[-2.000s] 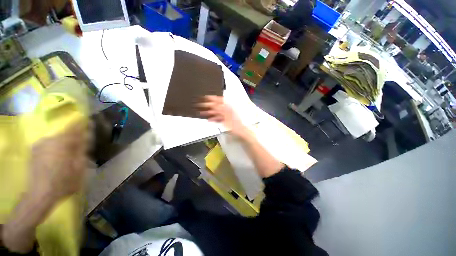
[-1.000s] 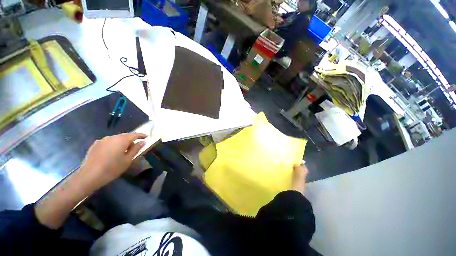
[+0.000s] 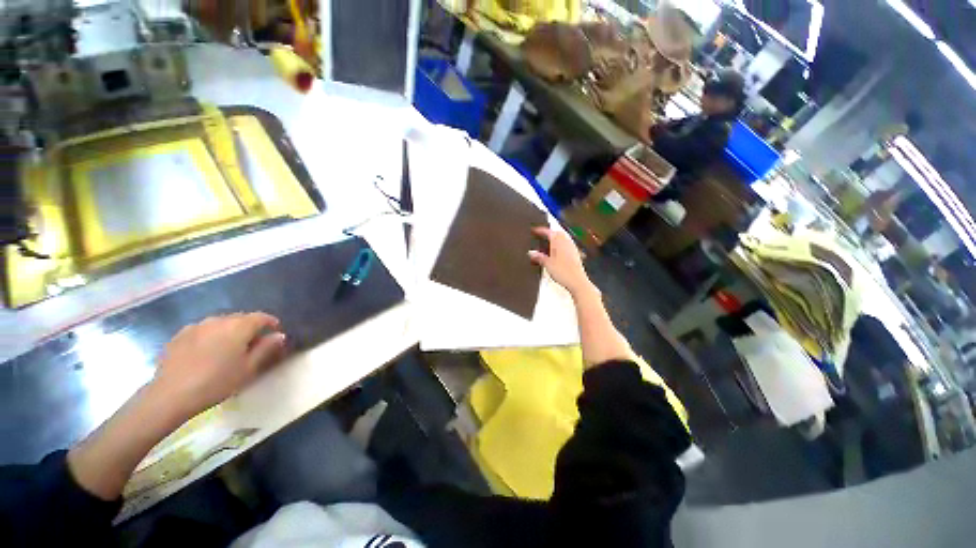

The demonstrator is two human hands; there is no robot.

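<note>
The dark brown fabric piece (image 3: 487,241) lies on a white sheet (image 3: 450,334) at the right of the table. My right hand (image 3: 562,260) is at its right edge, thumb and fingers apart; whether it grips the piece cannot be told. My left hand (image 3: 219,353) rests near the table's front edge with curled fingers, and nothing shows in it. A yellow fabric panel (image 3: 530,417) hangs low below the table, partly behind my right sleeve. Teal thread snips (image 3: 355,270) lie on the dark bed plate (image 3: 289,284).
The yellow-edged clamp frame (image 3: 161,193) is at the left. A black cable (image 3: 391,198) curls beside the white sheet. A screen (image 3: 369,48) stands behind. A red-and-white carton (image 3: 626,193), a person (image 3: 701,128) and a stack of yellow panels (image 3: 803,284) are beyond.
The yellow panel has left my right hand and hangs low. My right hand has moved up to the brown piece. My left hand is off the white-edged table corner. The view has shifted.
</note>
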